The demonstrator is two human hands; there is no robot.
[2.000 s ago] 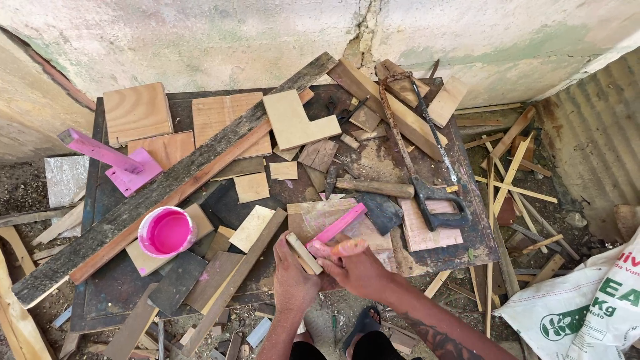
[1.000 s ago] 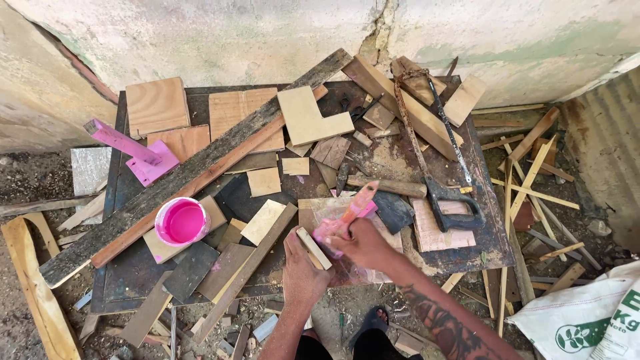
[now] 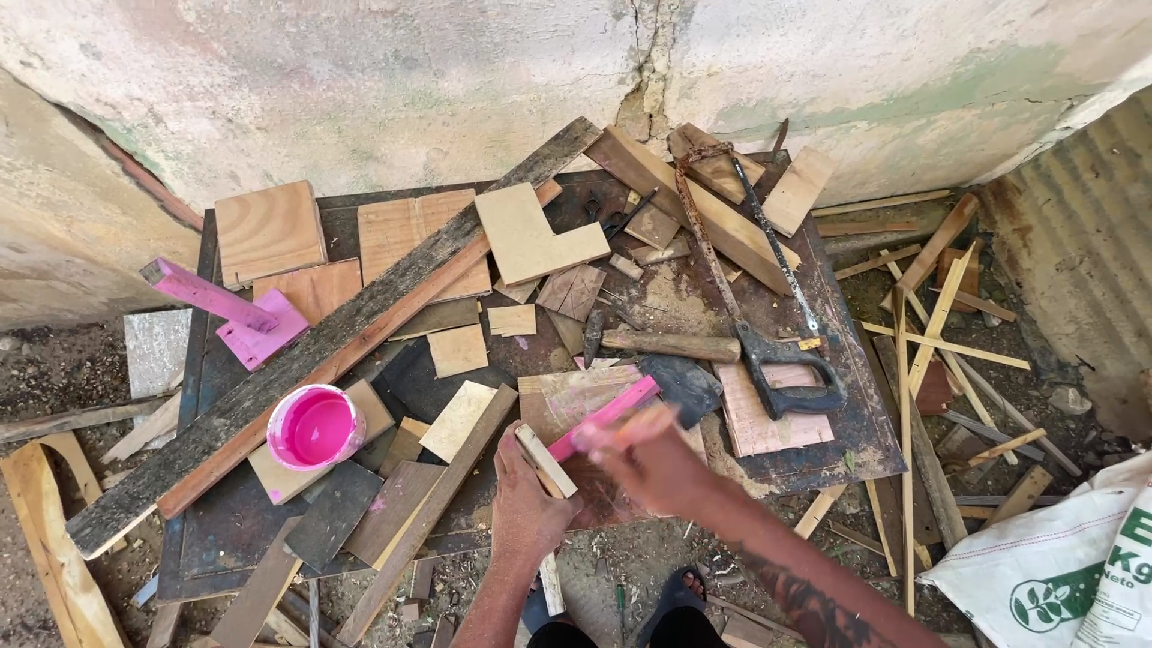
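My left hand [image 3: 531, 504] grips a small wooden block [image 3: 544, 461], seen edge-on. A partly pink-painted wooden stick [image 3: 607, 416] extends from beside the block toward the upper right; their joint is partly hidden. My right hand [image 3: 643, 459], blurred, is closed around a paintbrush, mostly hidden by the fingers, close against the stick. To the left, a tub of pink paint [image 3: 317, 427] rests on a wood offcut. Farther left lies a pink-painted wooden piece [image 3: 261, 331], a square plate with a post fixed to it.
A hacksaw [image 3: 792, 382] and a hammer [image 3: 675, 345] lie at the right of the worktable. Long boards [image 3: 351, 337] cross its left side, among many wood offcuts. An L-shaped board [image 3: 535, 236] lies near the middle. Wood strips and a white sack [image 3: 1053, 549] are on the right.
My right hand has shifted along the stick, and the brush handle seen one second ago is now mostly covered and blurred. My left hand keeps its grip on the block.
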